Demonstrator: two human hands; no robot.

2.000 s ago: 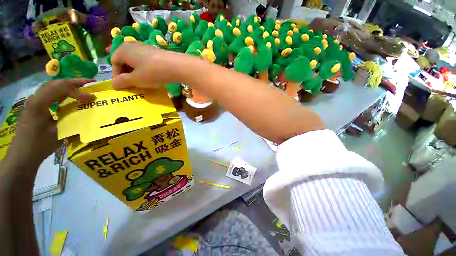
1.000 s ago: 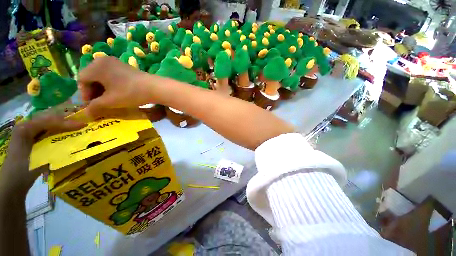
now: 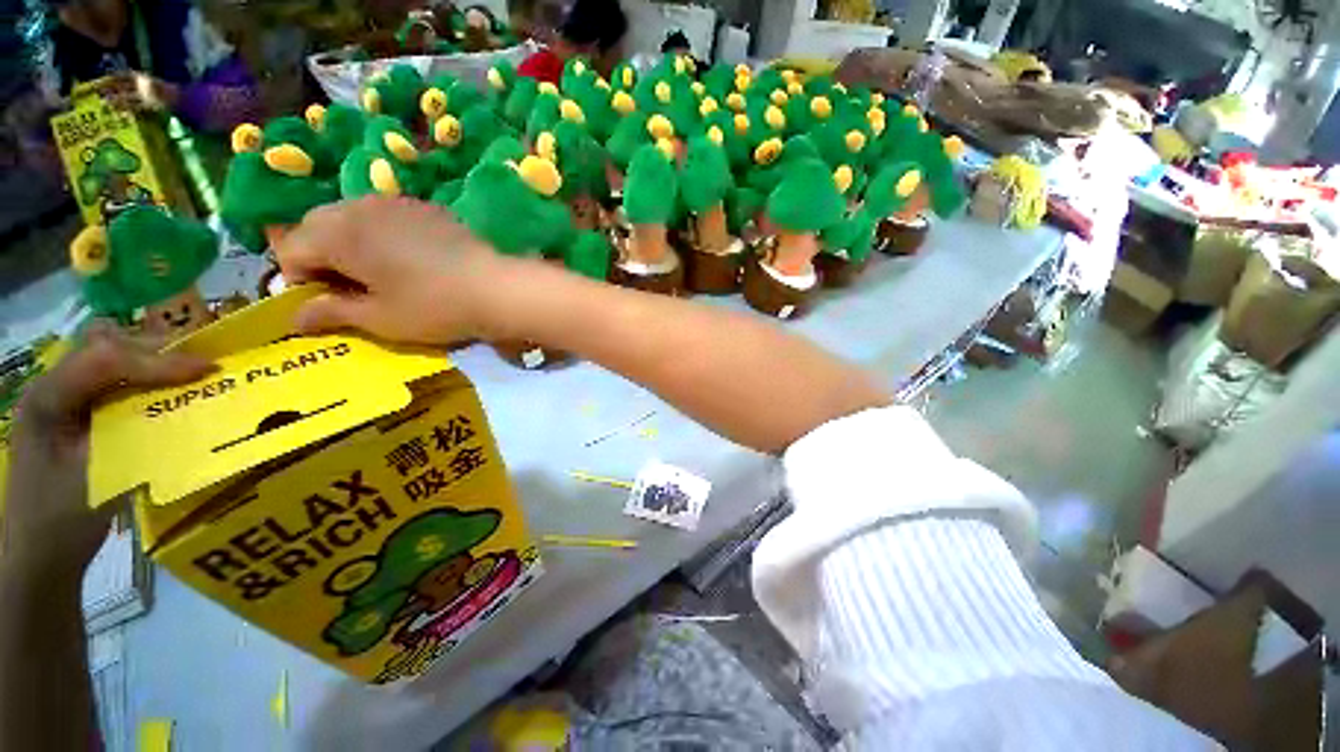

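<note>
A yellow gift box (image 3: 382,544) stands tilted at the near left of the table, its front with the cartoon tree facing me. Its top flap (image 3: 265,404) with "SUPER PLANTS" lettering lies over the opening. My right hand (image 3: 397,272) reaches across from the right and grips the far top edge of the box. My left hand (image 3: 96,389) holds the left top side, its fingers on the flap; the picture's left edge cuts off the arm. The inside of the box is hidden. A small white insert card (image 3: 669,495) lies on the table right of the box.
Many plush tree toys (image 3: 804,221) stand across the back of the pale table (image 3: 588,426). Another toy (image 3: 152,265) and a yellow box (image 3: 110,154) are at the left. Yellow scraps lie nearby. Cardboard boxes (image 3: 1249,646) sit on the floor at right. People are behind the table.
The view has shifted, so the box sits lower and further left than at first. Both hands keep their hold on its top. My right hand's fingers have moved slightly along the top edge.
</note>
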